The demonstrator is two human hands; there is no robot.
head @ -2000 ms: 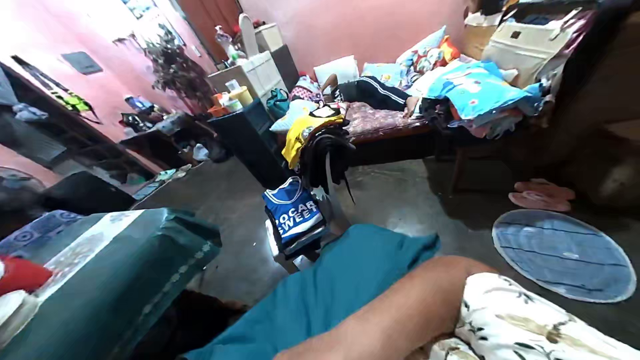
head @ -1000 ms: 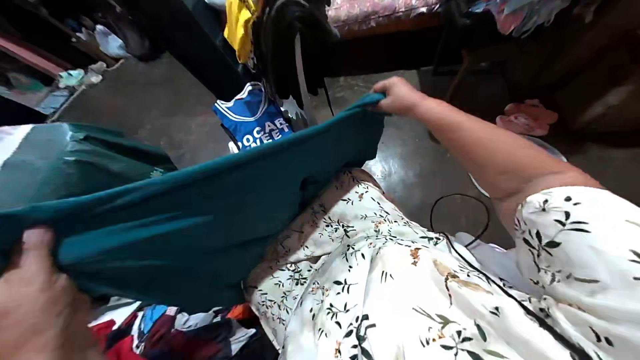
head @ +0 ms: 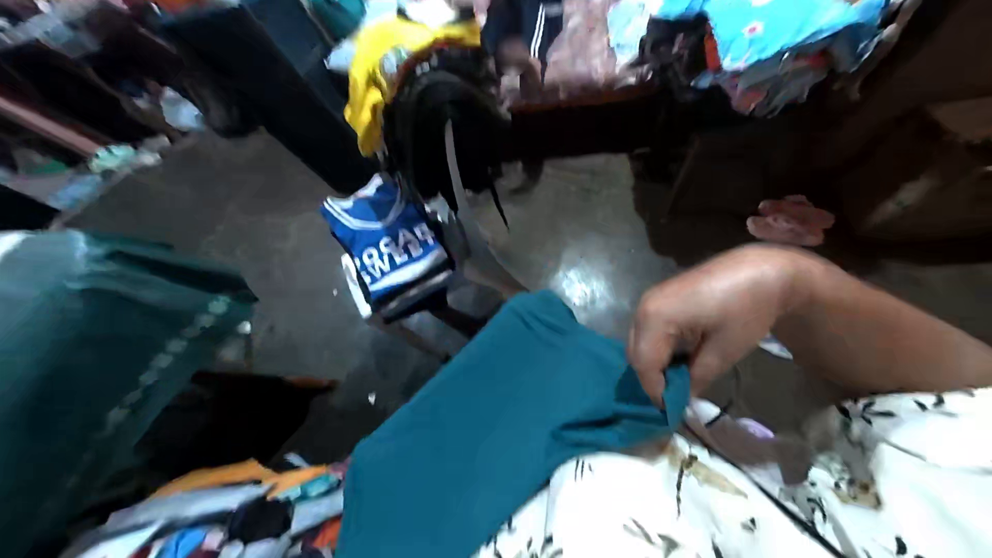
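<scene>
My right hand pinches the edge of a teal cloth garment, which hangs and spreads across my lap toward the lower middle. My left hand is not in the picture. Beyond the teal cloth, a folded blue jersey with white lettering rests on top of a stack on a small stand. At the lower left lies a heap of mixed clothes, partly hidden by the teal cloth. White patterned fabric covers my lap and right arm.
A table with a dark green cover stands at the left. Past the jersey are a black bag and a yellow garment. A bed edge runs behind, with a person partly seen there. Pink slippers lie on the floor at right.
A second ago both hands held the teal cloth stretched wide; now it hangs slack and folded over from my right hand, nearer my lap. My left hand has left the view.
</scene>
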